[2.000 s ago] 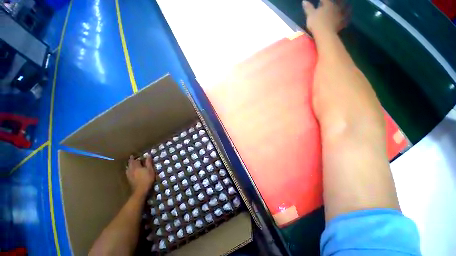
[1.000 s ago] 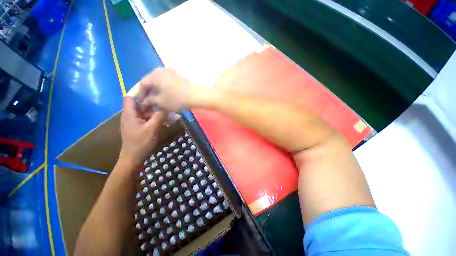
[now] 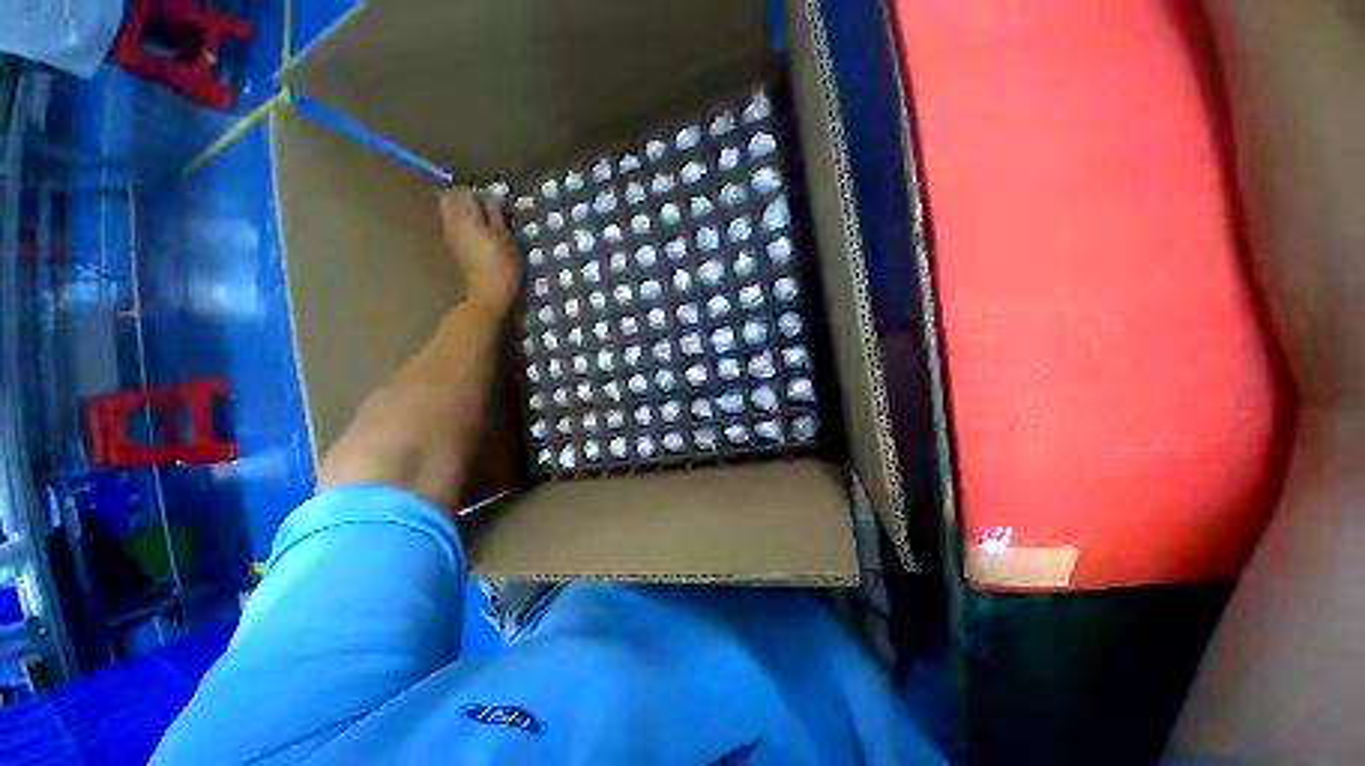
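A brown open carton [image 3: 674,524] stands in front of me with its flaps up. Inside, a dark cell divider [image 3: 644,464] holds rows of bagged metal parts [image 3: 669,276] with white tops showing. My left hand [image 3: 482,247] reaches into the carton at the far left corner of the grid, beside a white part top. Whether its fingers hold a part cannot be told. My right forearm runs up along the right edge of the view, blurred; my right hand is out of the picture.
A red sheet [image 3: 1085,299] lies on the green conveyor belt [image 3: 1093,673] right of the carton, with a dark conveyor edge between. Red stools [image 3: 157,424] stand on the blue floor at the left.
The view has tilted down and turned, so my blue shirt front shows. My hands, together above the carton one second ago, have parted; the left went down into the carton, the right out of view.
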